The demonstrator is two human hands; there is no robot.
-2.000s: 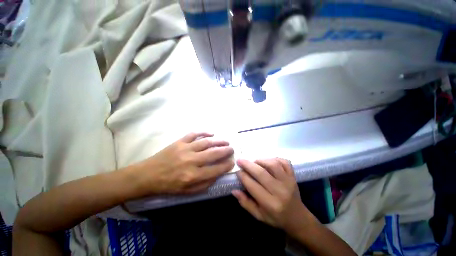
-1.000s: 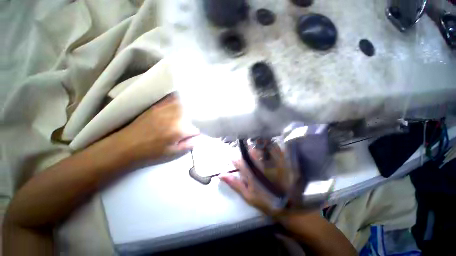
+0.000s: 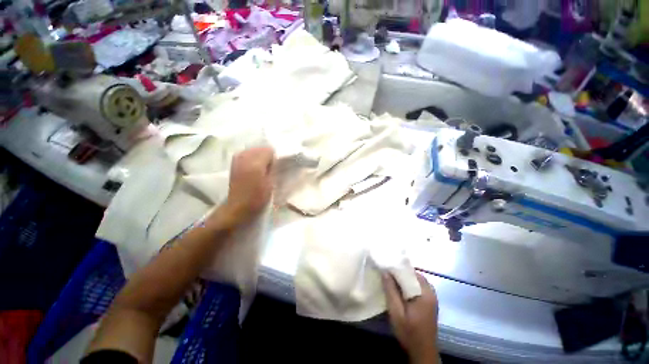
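My left hand (image 3: 250, 178) is closed on cream cloth (image 3: 192, 188) left of the machine and holds part of it up over the table's front edge. My right hand (image 3: 413, 306) grips the corner of a cream garment piece (image 3: 334, 277) between thumb and fingers at the front edge, and the piece hangs over that edge. A white sewing machine with a blue stripe (image 3: 541, 213) stands at the right; its needle area (image 3: 430, 213) is in bright glare, with no cloth visibly under it.
More cream cloth is heaped behind, left of the machine head. A black slab (image 3: 587, 323) lies at the right of the white table (image 3: 470, 313). Blue mesh baskets (image 3: 92, 284) are below left. Another sewing machine (image 3: 99, 106) stands far left. A white bundle (image 3: 484, 57) lies behind.
The view has pulled back and now shows more of the workshop. My hands have moved apart: the left is on the heaped cloth, the right holds a piece at the front edge.
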